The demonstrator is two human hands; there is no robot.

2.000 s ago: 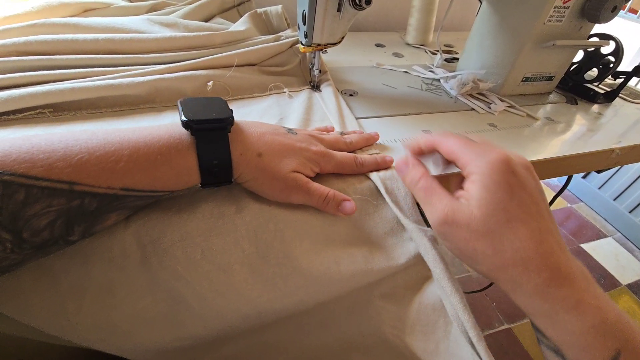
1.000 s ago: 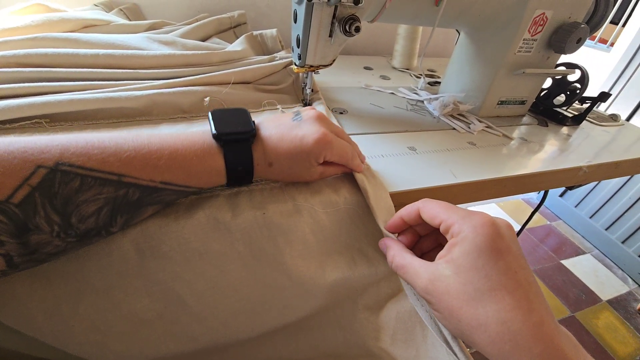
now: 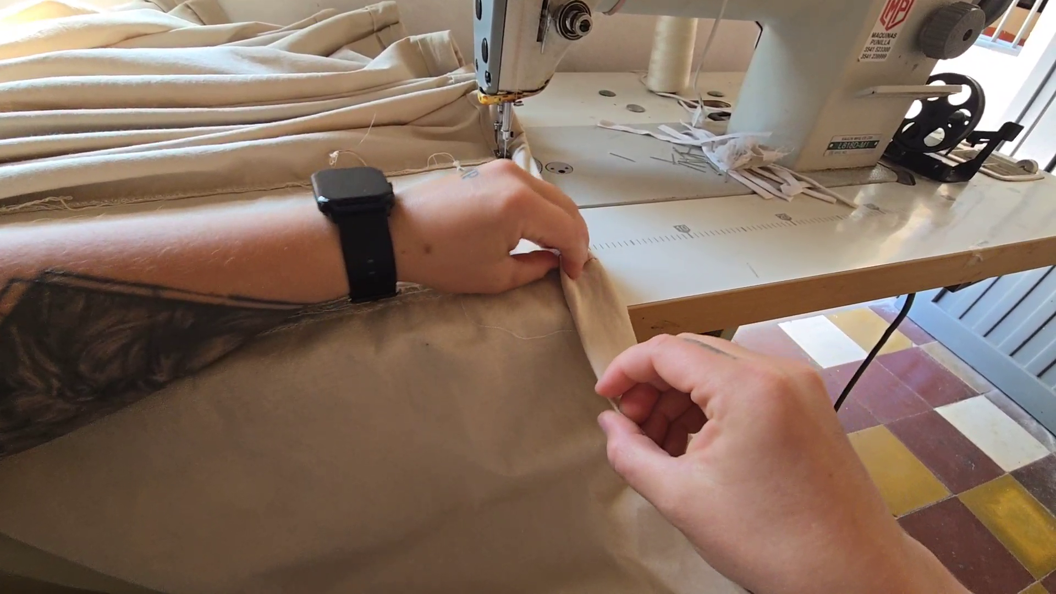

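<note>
Beige fabric (image 3: pixel 371 429) covers the left and front of the view, with a folded edge (image 3: pixel 601 318) along its right side. My left hand (image 3: pixel 495 227), with a black watch on the wrist, pinches this fold between thumb and fingers near the table's front edge. Closer to me, my right hand (image 3: pixel 718 429) holds the same edge between thumb and index finger. Beyond my left hand, the presser foot (image 3: pixel 502 140) of a sewing machine (image 3: pixel 516 45) stands at the fabric's edge; whether it is lowered I cannot tell.
White fabric strips (image 3: pixel 767 165) and several pins (image 3: pixel 681 158) lie on the sewing table (image 3: pixel 825 256). Behind them stands a thread cone (image 3: pixel 670 54). A black bobbin winder (image 3: pixel 940 124) is at the right. Gathered fabric lies at the back left; a black cable hangs below the table.
My left hand, flat on the fabric two seconds ago, has curled and now pinches the fold. My right hand has moved toward me along the edge and closed its fingertips on it.
</note>
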